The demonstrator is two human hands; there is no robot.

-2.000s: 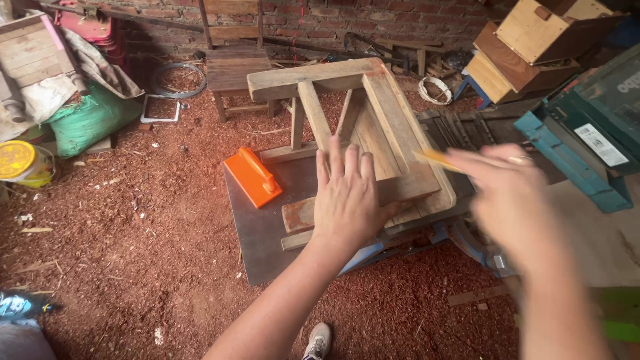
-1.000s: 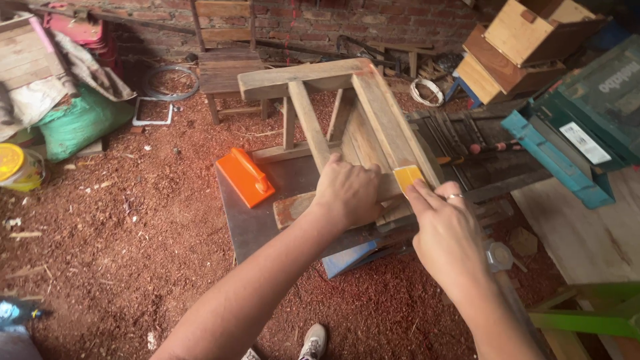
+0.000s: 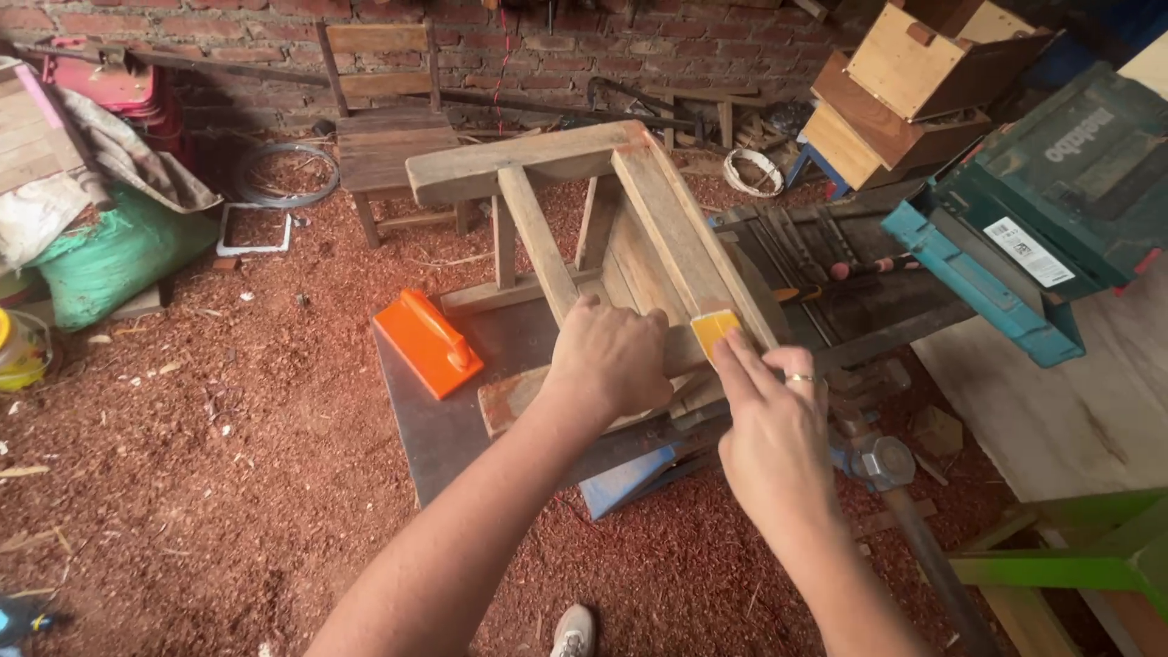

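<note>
A small wooden stool or chair frame (image 3: 657,237) lies tilted on a dark board-topped workbench (image 3: 415,420). My left hand (image 3: 610,358) is closed around the frame's lower rail, near where a slanting bar meets it. Between the fingers of my right hand (image 3: 771,420) is a yellow sanding pad or folded sandpaper (image 3: 714,330), pressed flat against the corner where the long rail meets the lower one. An orange plastic float (image 3: 427,344) lies on the bench left of the frame. The pad's underside is hidden.
Right of the bench are a teal tool case (image 3: 985,283), a bench vise (image 3: 883,463) and a green wooden frame (image 3: 1049,570). A wooden chair (image 3: 392,146) stands behind, by the brick wall. Wooden boxes (image 3: 912,73) are stacked at back right. Shavings cover the floor.
My right hand was blurred and farther right of the frame two seconds ago; the yellow pad now rests on the corner. My left hand has gone from lying flat to gripping the rail.
</note>
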